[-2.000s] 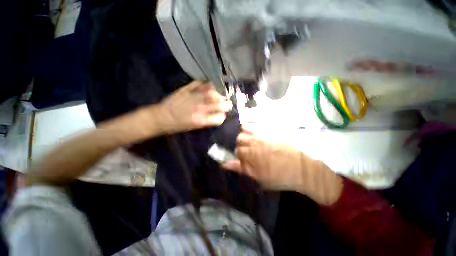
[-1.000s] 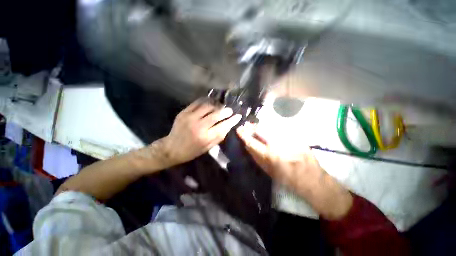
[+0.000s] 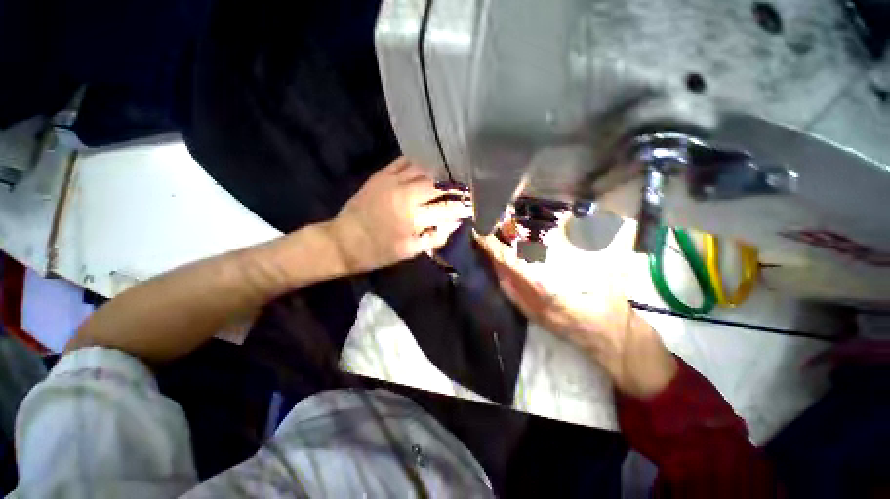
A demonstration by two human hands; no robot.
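Note:
A dark garment piece [image 3: 268, 127] lies left of the sewing machine head [image 3: 517, 88] and runs under it. A narrower dark part of cloth [image 3: 473, 322] hangs from the needle area toward the table's front edge. My left hand [image 3: 395, 219] presses on the cloth left of the needle, fingertips at the machine head. My right hand [image 3: 546, 297] lies along the cloth's right side, fingertips close to the needle area and partly washed out by the lamp. The needle and presser foot are mostly hidden by the head and glare.
Scissors with one green and one yellow handle loop [image 3: 680, 273] lie right of the needle, partly behind the machine head. A dark line runs right across the white table [image 3: 576, 380]. Dark cloth lies at the lower right. A red bin with white paper [image 3: 59, 312] is at the left.
The view has shifted, and the machine head shows differently. The cloth in front of the needle now hangs narrower, with white table showing on its left. Both hands stay by the needle.

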